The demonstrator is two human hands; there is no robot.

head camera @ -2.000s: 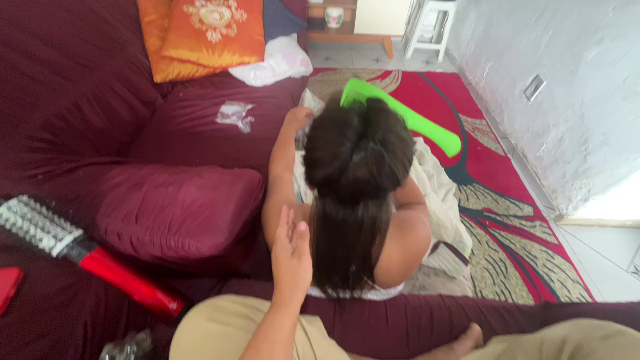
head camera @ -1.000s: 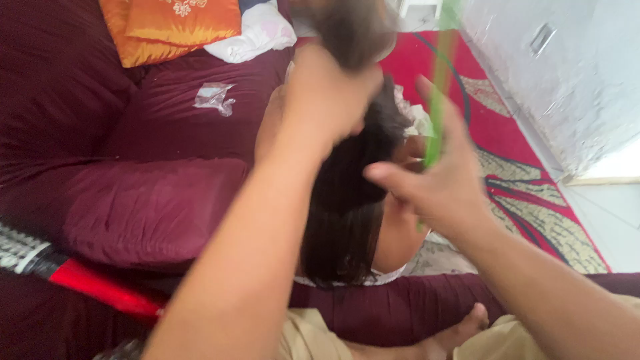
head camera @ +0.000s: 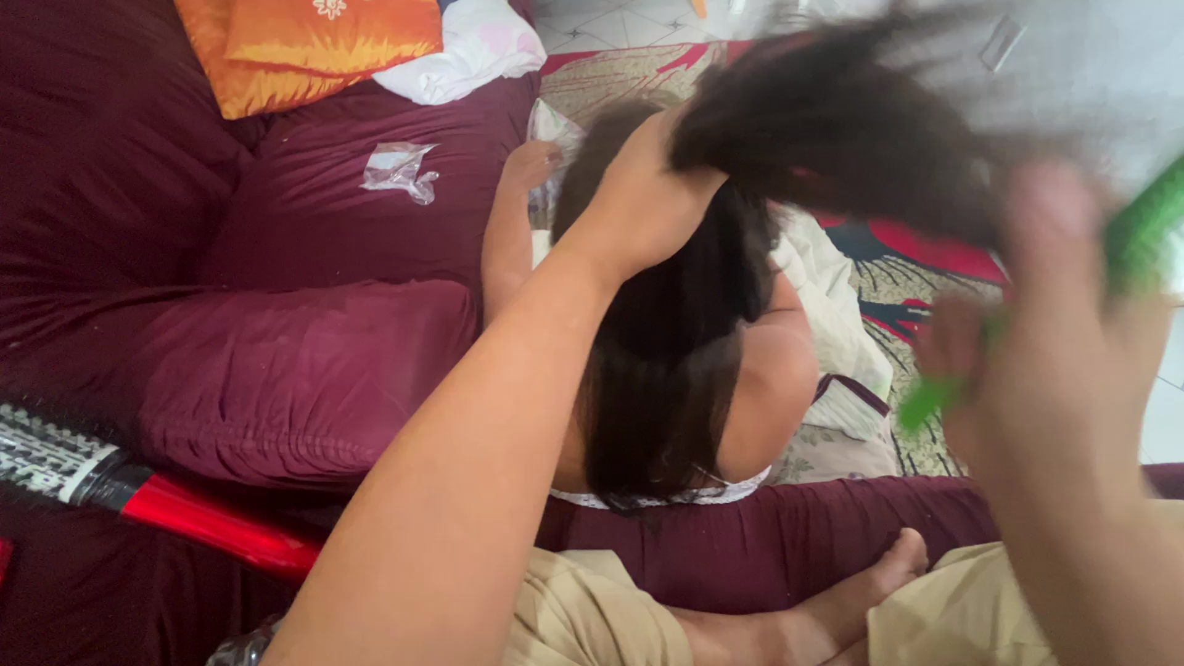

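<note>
A person with long dark hair [head camera: 657, 370] sits in front of me, back turned, one arm on the sofa's side. My left hand [head camera: 661, 190] grips a thick upper section of this hair [head camera: 832, 129] near the crown and holds it up. The raised section stretches rightward, blurred, to my right hand [head camera: 1045, 305]. A green comb [head camera: 1147, 227] is held in that hand, with its narrow green end [head camera: 928, 402] showing below the fingers. Blur hides whether the comb touches the hair. The rest of the hair hangs loose down the person's back.
A red-handled round hot-air brush [head camera: 217, 523] lies on the maroon sofa [head camera: 305, 370] at left. A clear plastic wrapper [head camera: 400, 171], orange cushions [head camera: 333, 37] and a white cloth [head camera: 472, 51] rest farther back. A patterned red rug [head camera: 911, 250] covers the floor; my bent legs are below.
Two seconds ago the green comb was at the person's head and the hair was unheld by my hands. My left hand now grips a section, and my right hand has moved right with the comb.
</note>
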